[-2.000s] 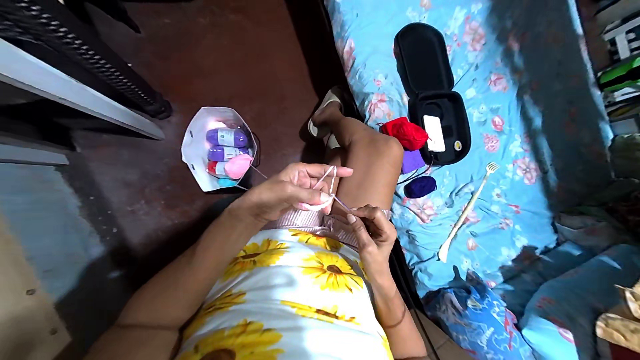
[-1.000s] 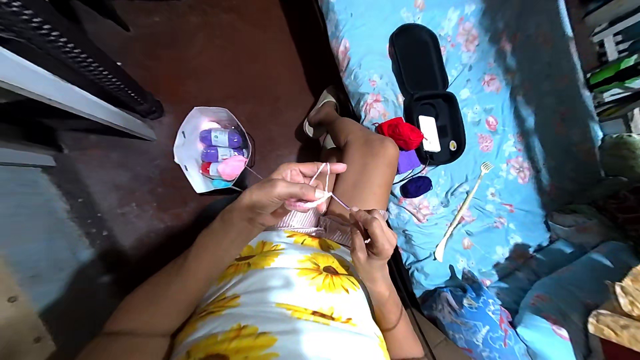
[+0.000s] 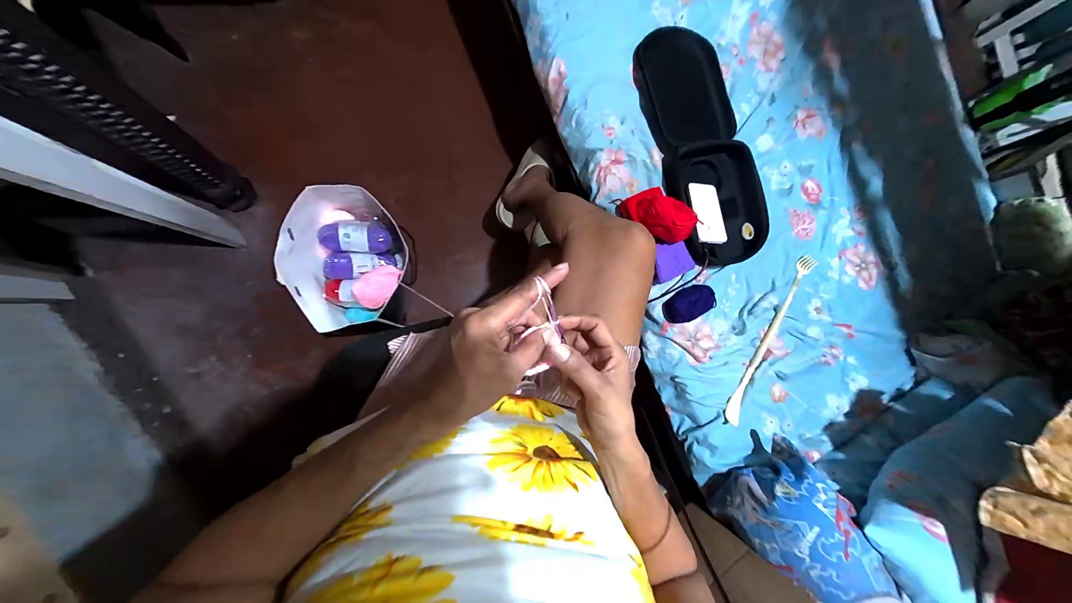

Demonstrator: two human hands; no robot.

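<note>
Pale pink yarn (image 3: 432, 302) runs from a pink ball (image 3: 378, 287) in the white bag (image 3: 293, 251) to my left hand (image 3: 494, 343), where it loops around the raised index finger. That hand also pinches a small piece of pale yarn work (image 3: 536, 366). My right hand (image 3: 599, 368) holds a thin crochet hook (image 3: 553, 320), its shaft partly hidden by the fingers, against the yarn. Both hands are close together above my lap. The bag on the left also holds purple skeins (image 3: 354, 237) and a red one (image 3: 332, 291).
On the blue floral bedsheet (image 3: 804, 335) lie an open black case (image 3: 737, 201) with a white object inside, red yarn (image 3: 659, 215), a dark blue yarn ball (image 3: 689, 303) and a long back scratcher (image 3: 766, 347). Bundled cloth (image 3: 804, 519) is at the lower right.
My right hand has moved up and left to meet my left hand. The hook, which stood out to the right of the loop, is now at the yarn between the fingers.
</note>
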